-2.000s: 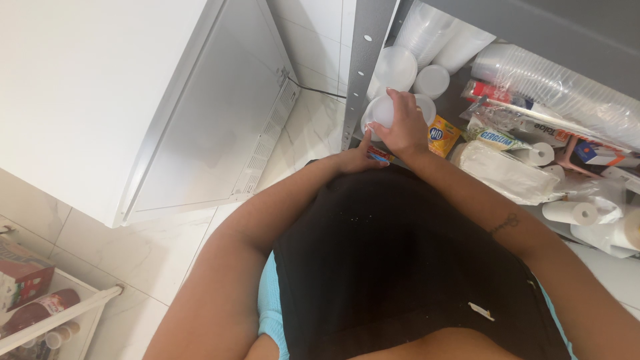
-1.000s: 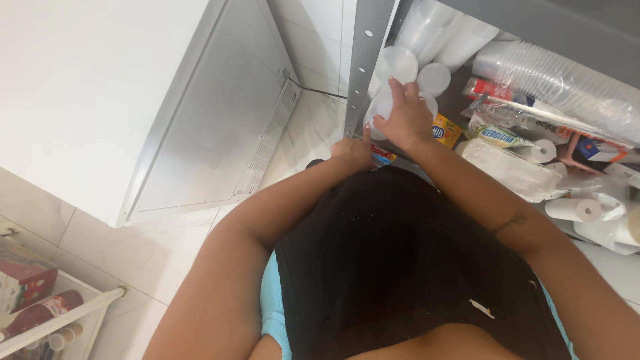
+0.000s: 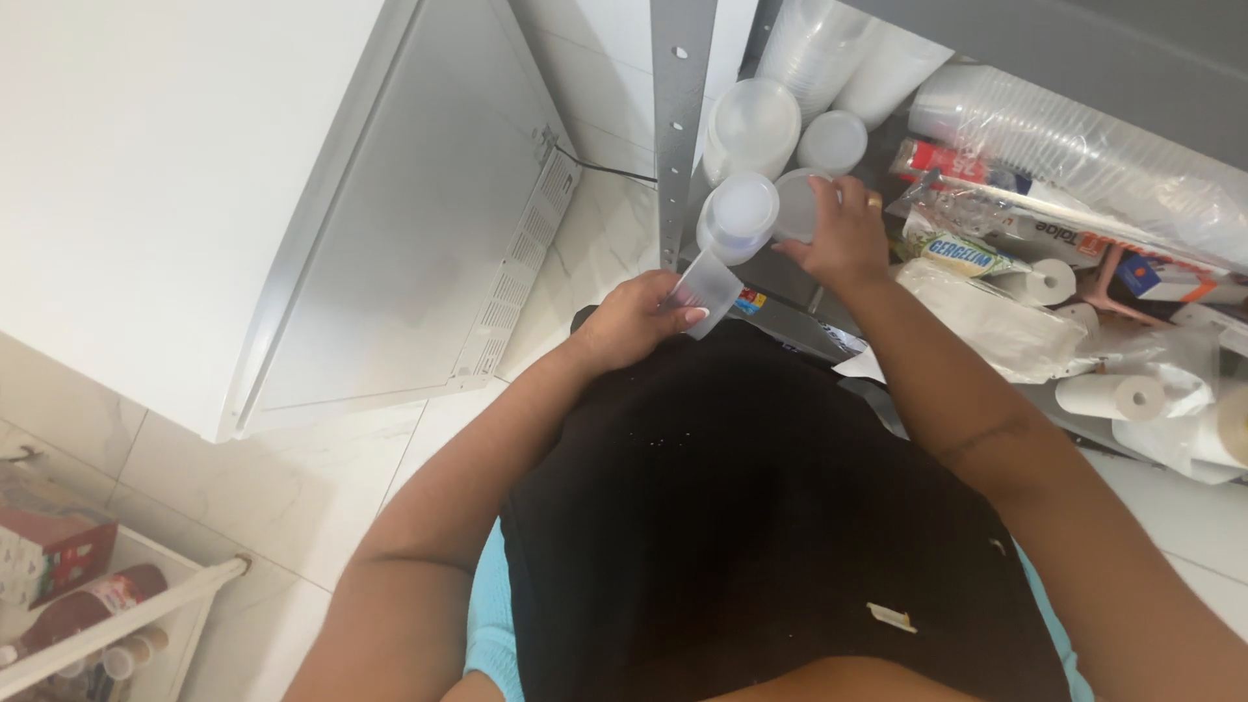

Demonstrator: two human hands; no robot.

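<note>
My left hand (image 3: 639, 317) grips a translucent plastic cup or tub (image 3: 707, 292) near the shelf's front corner, thumb on its near side. Just beyond it stands a stack of round plastic containers (image 3: 743, 210) with a pale round top. My right hand (image 3: 846, 229) holds a round translucent plastic lid (image 3: 801, 203) by its right edge, fingers over the far side and thumb toward me. Further back are another round container stack (image 3: 753, 127) and a smaller round white-topped one (image 3: 833, 142).
Nested clear cups (image 3: 1072, 136) in wrap lie on the grey metal shelf, with paper rolls (image 3: 1111, 397) and a bagged white pack (image 3: 994, 322). The perforated shelf post (image 3: 676, 127) rises left of the containers. A white appliance (image 3: 419, 214) stands at left, a wire basket (image 3: 175, 595) lower left.
My left hand now holds a translucent cup or tub, not visible in it before. My right hand has moved right, and a container stack shows where it reached earlier.
</note>
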